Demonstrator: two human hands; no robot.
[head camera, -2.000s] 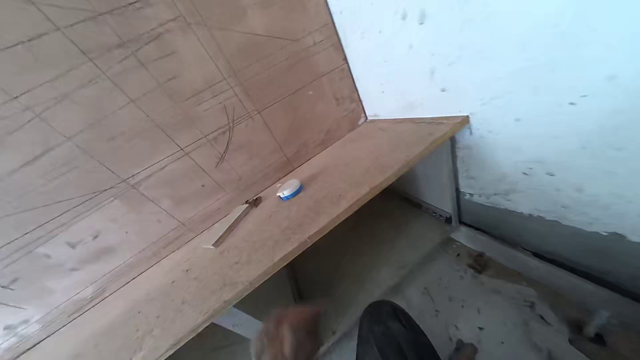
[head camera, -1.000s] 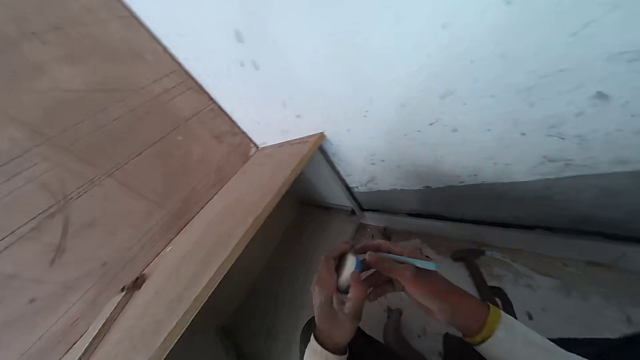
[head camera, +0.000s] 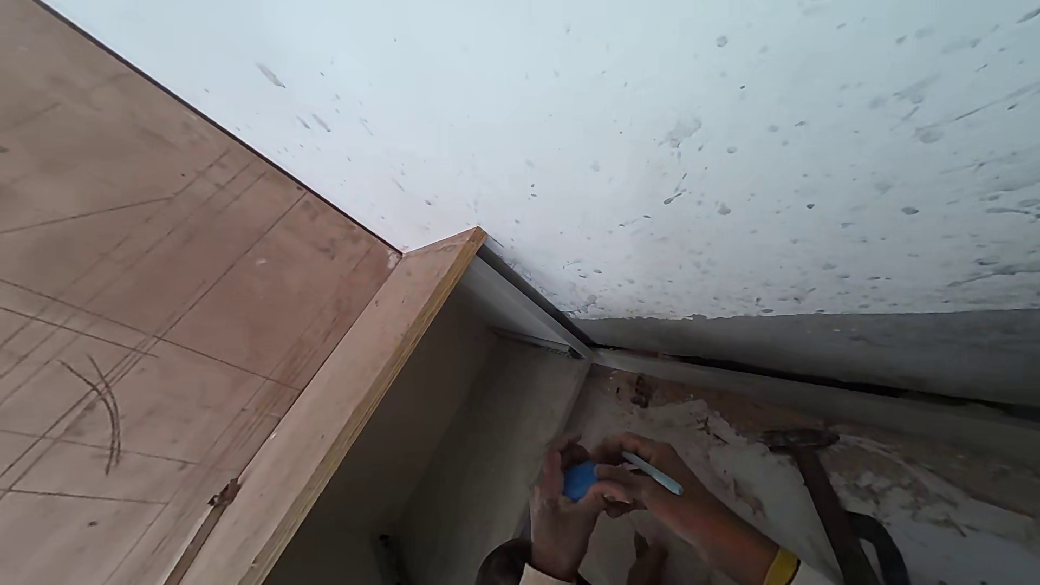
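Low in the view, my left hand (head camera: 561, 510) holds a small round blue object (head camera: 579, 481), its fingers curled around the side. My right hand (head camera: 650, 483), with a yellow band at the wrist, meets it from the right, its fingers touching the round object. A slim pale-blue pen-like stick (head camera: 655, 474) is held between the fingers of my right hand. Whether the round object is a tape roll or a small container I cannot tell. Both hands are above the floor, right of the plywood shelf (head camera: 357, 390).
A hammer (head camera: 822, 496) lies on the dusty, debris-strewn floor at the right, beside a dark curved object (head camera: 881, 544). A thin wooden strip (head camera: 199, 532) rests on the shelf. The pencil-marked board (head camera: 162, 268) meets a spotted white wall (head camera: 650, 146).
Two seconds ago the round object lay on the shelf near the wooden strip; now it is in my hands. It showed a white face one second ago and shows blue now. The view has swung right.
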